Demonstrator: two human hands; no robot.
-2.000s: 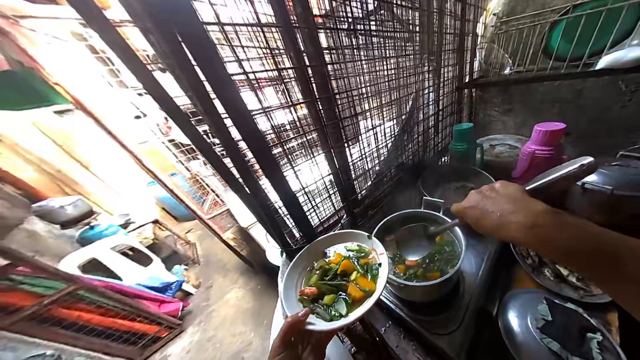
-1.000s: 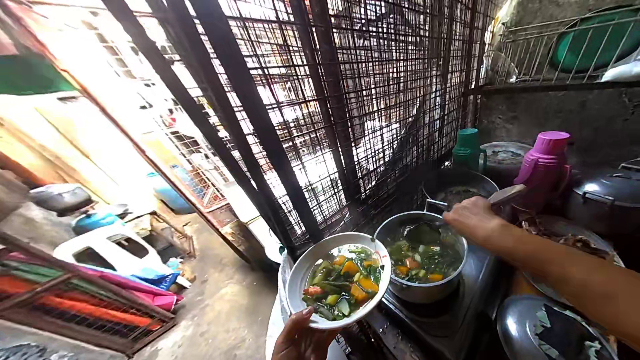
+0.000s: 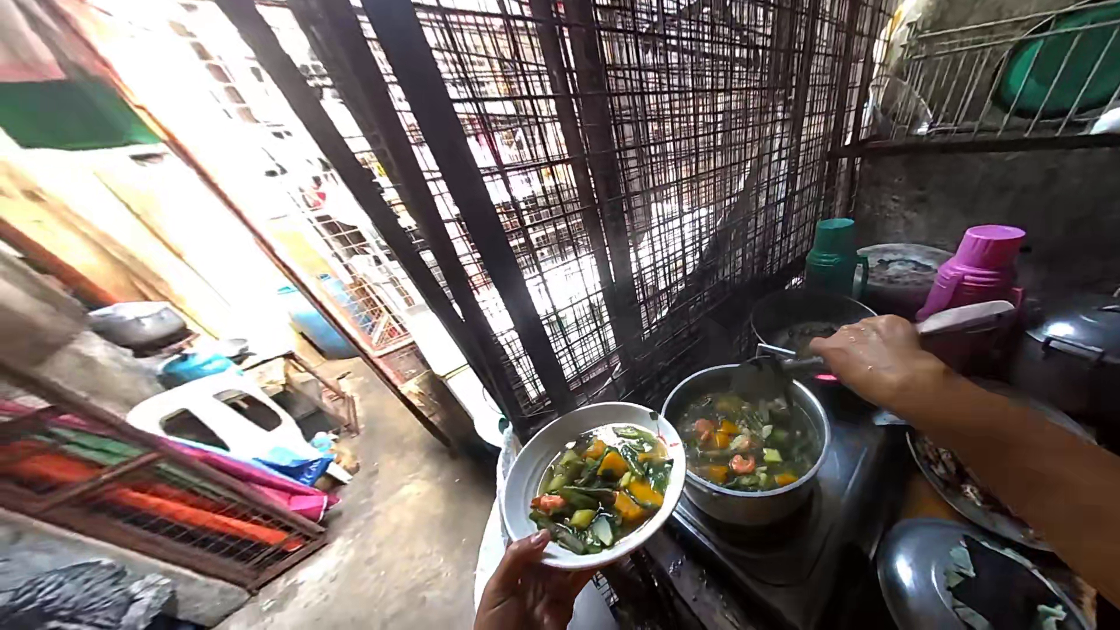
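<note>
My left hand (image 3: 534, 586) holds a white bowl (image 3: 516, 490) by its lower rim, thumb over the edge. Vegetable soup with orange chunks, greens and pale pieces fills much of the bowl. Against its right side, or just behind it, stands a metal pot (image 3: 752, 506) on a gas stove (image 3: 787, 560), holding similar soup. Above the pot's right side, my right hand (image 3: 875, 354) is closed round the handle of a ladle (image 3: 761, 378), whose dark head is at the far inner side of the pot. The handle's pale end (image 3: 967, 317) sticks out to the right of the hand.
Behind the pot are a dark pan (image 3: 809, 306), a green thermos (image 3: 834, 258) and a pink thermos (image 3: 978, 262). A metal lid (image 3: 919, 569) and a plate of food (image 3: 962, 472) lie at right. A metal grille (image 3: 665, 175) rises beyond the stove; a white plastic chair (image 3: 206, 407) is at left.
My right hand has shifted with the ladle, whose head was lower in the soup two seconds ago and is now at the pot's far side. The left hand still holds the bowl.
</note>
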